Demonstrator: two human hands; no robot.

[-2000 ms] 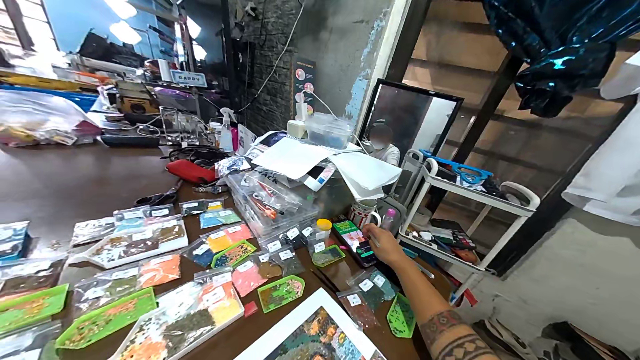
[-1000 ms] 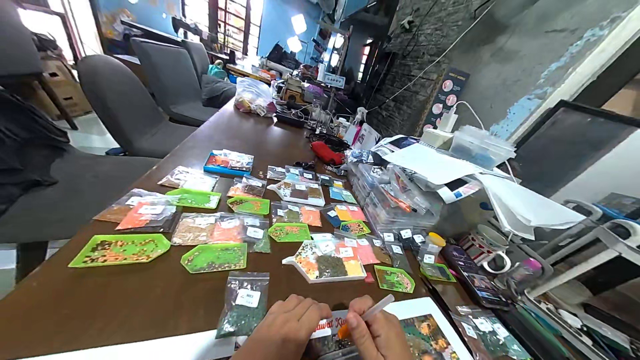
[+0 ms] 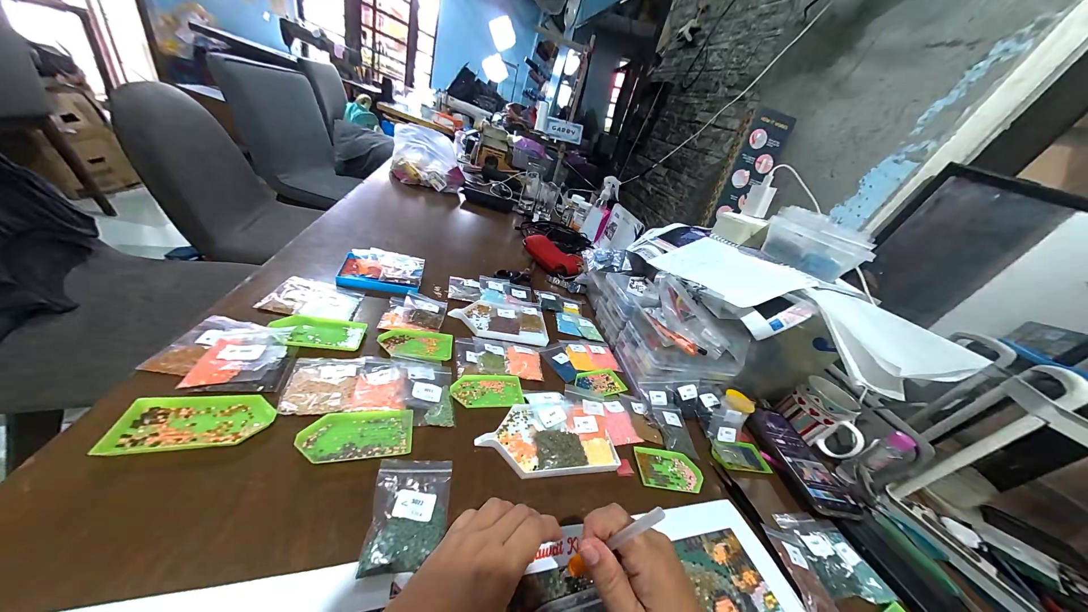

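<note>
My right hand [image 3: 633, 561] is closed around a translucent pen with an orange part [image 3: 579, 564], its tip low over a diamond painting canvas [image 3: 722, 565]. Beside it on the left, my left hand [image 3: 489, 552] rests at the canvas; whether it holds anything under the fingers is hidden. Just left of that hand lies a zip bag of dark green beads [image 3: 405, 518]. Beyond the hands are a white tray [image 3: 557, 438] with bags and beads, and several green bead trays, among them one at the middle left [image 3: 355, 436] and one at the far left [image 3: 183, 425].
Clear plastic boxes [image 3: 659, 331] under loose papers [image 3: 731, 263] stand at the right. Near them are a phone [image 3: 803, 463], a mug [image 3: 820, 412] and a white metal cart [image 3: 977, 425]. A blue tray [image 3: 381, 276] lies further back, and grey chairs [image 3: 191, 170] line the left side.
Two seconds ago my right hand was at the phone by the mug; now it is over the canvas with the pen. The view has swung left. Little differs from one second ago.
</note>
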